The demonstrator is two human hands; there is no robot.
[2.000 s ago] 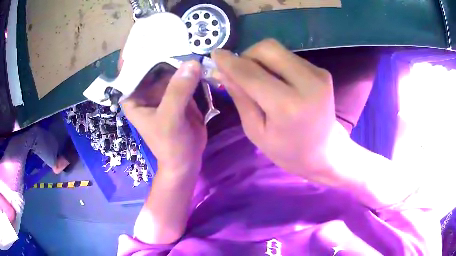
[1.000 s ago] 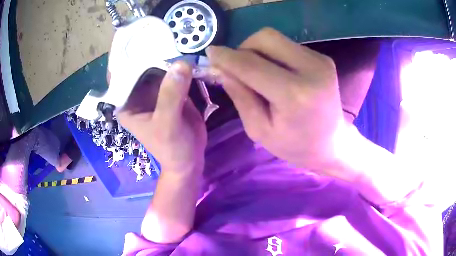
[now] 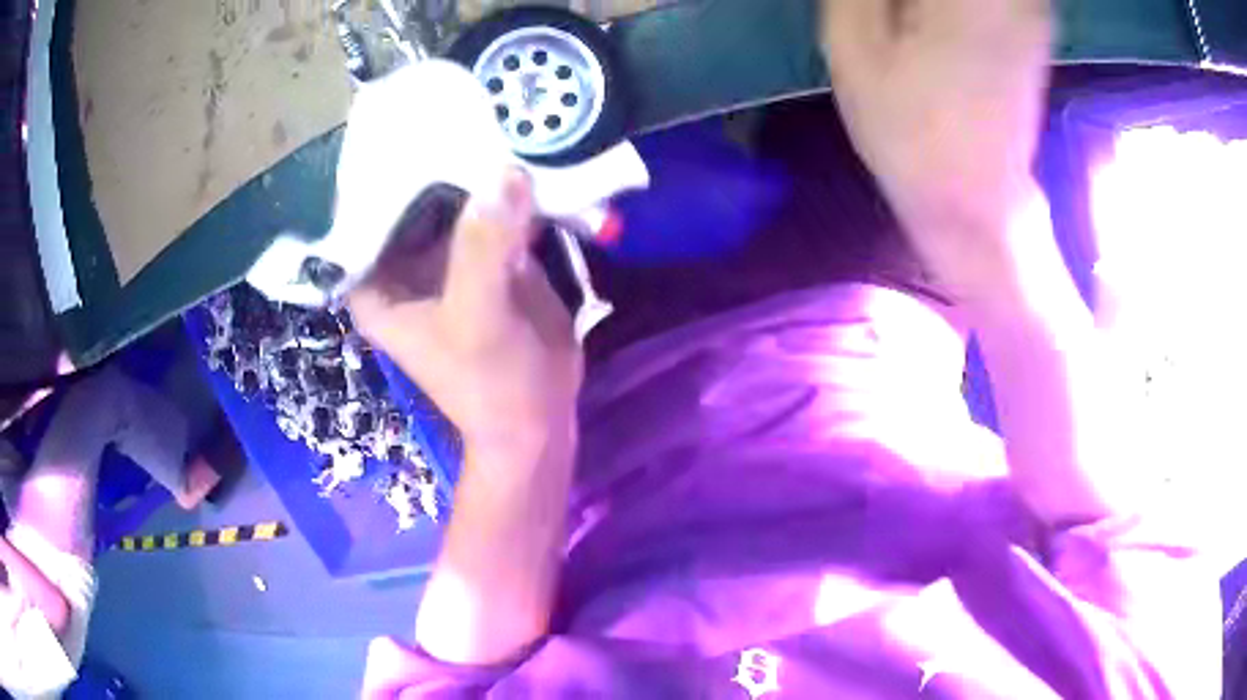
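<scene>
My left hand (image 3: 479, 315) holds a white glossy model motorcycle body (image 3: 424, 130) from below, thumb on its side. A black-tyred wheel with a silver, holed disc (image 3: 544, 90) is at its far side. A small red block (image 3: 610, 226) is at the rear, beside a silver stem with a flared end (image 3: 584, 290). A silver coil spring (image 3: 350, 48) shows at the top. My right hand (image 3: 944, 82) is raised at the top edge, blurred and cut off; its fingers are out of the picture.
Stained brown cardboard (image 3: 192, 123) lies on the dark green bench (image 3: 725, 62). A blue bin (image 3: 315, 527) with a heap of small silver-black metal parts (image 3: 322, 397) stands below the bench at left. Another person's arm (image 3: 55, 506) is at the left edge. Bright glare fills the right side.
My right hand has left the model's rear and moved up and right to the top edge. The white rear end and red block are now uncovered. My left hand still holds the model.
</scene>
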